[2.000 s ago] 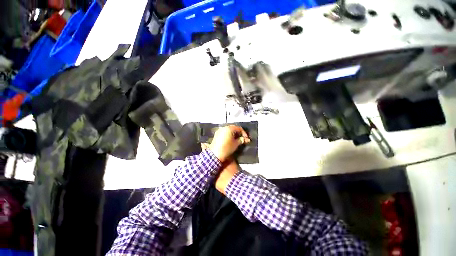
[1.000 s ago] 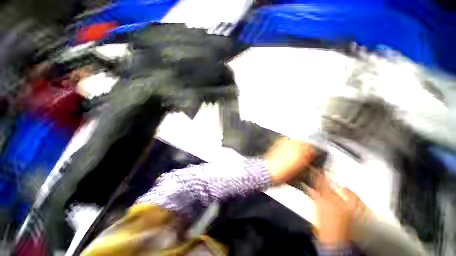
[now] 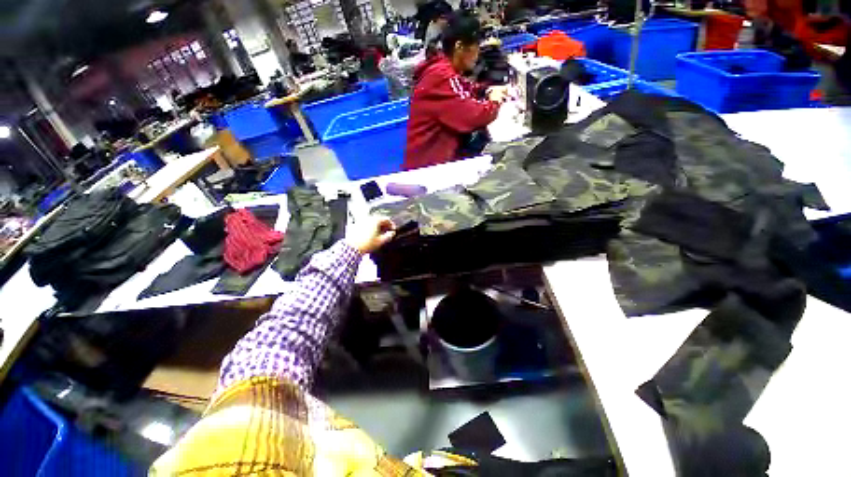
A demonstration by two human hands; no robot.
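Observation:
My left hand reaches out over the table at centre left, its fingers closed at the left end of the chain of camouflage pieces. The chain lies along the table, its dark edge hanging over the front. More camouflage and black pieces are heaped at the right, and a strip trails down over the white table. My right hand is out of view.
A person in a red jacket sits at a machine behind the table. Blue bins stand behind. Dark garments and a red cloth lie at left. A bucket stands below.
The view has swung left, away from the sewing machine. My left hand has left the small piece by the needle and is now at the far end of the chain. My right hand has gone out of view.

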